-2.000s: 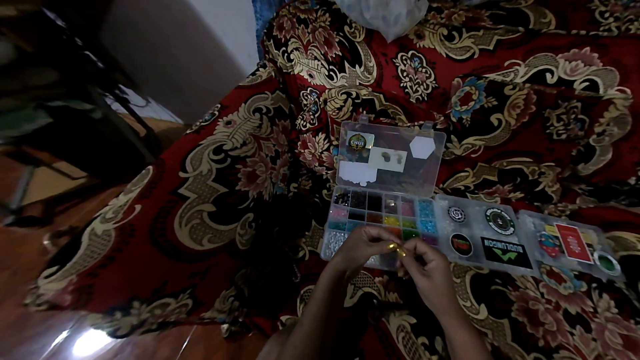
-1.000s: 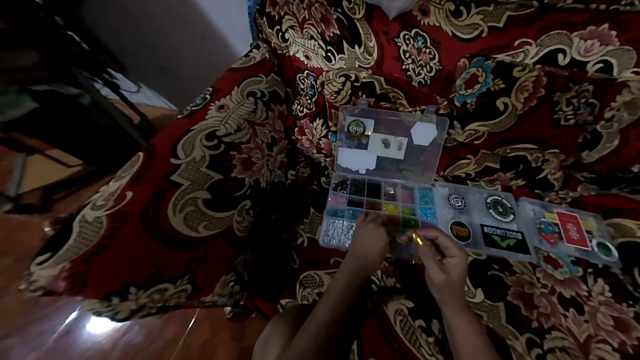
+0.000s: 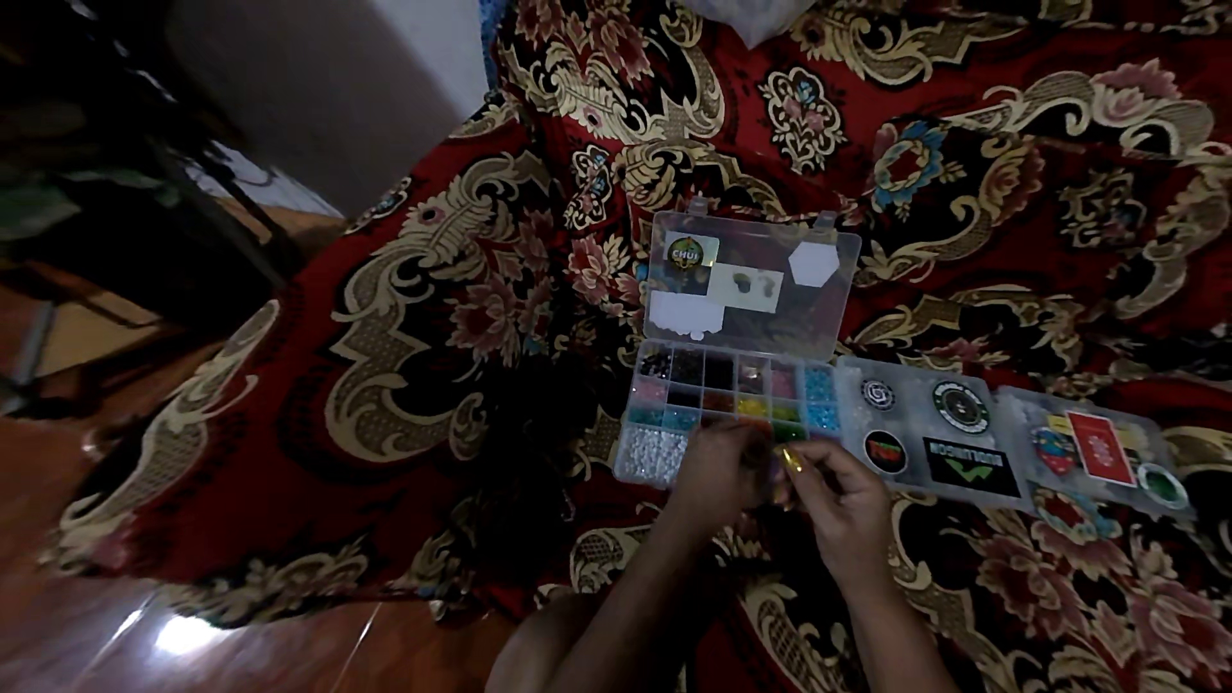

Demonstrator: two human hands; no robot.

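Note:
An open, clear plastic bead organizer (image 3: 647,452) lies on the patterned cloth, its compartments filled with beads of many colours. My left hand (image 3: 722,472) is over the front row of compartments, fingers bent downward; what its fingertips hold, if anything, is hidden. Close beside it on the right, my right hand (image 3: 847,500) pinches a small shiny gold-coloured item (image 3: 791,460) between thumb and fingers, at the organizer's front edge. The raised transparent lid (image 3: 818,313) carries stickers and leans away from me.
To the right lie a closed plastic case with round stickers (image 3: 905,423) and another closed case with a red card (image 3: 1102,449). A red floral cloth (image 3: 404,385) spreads under everything. A whitish plastic bag (image 3: 756,14) is at the top, and tiled floor (image 3: 318,654) shows lower left.
Two seconds ago both hands met at the fingertips around something yellow; my left hand has since moved down over the front compartments. The gold-coloured item remains at my right fingertips.

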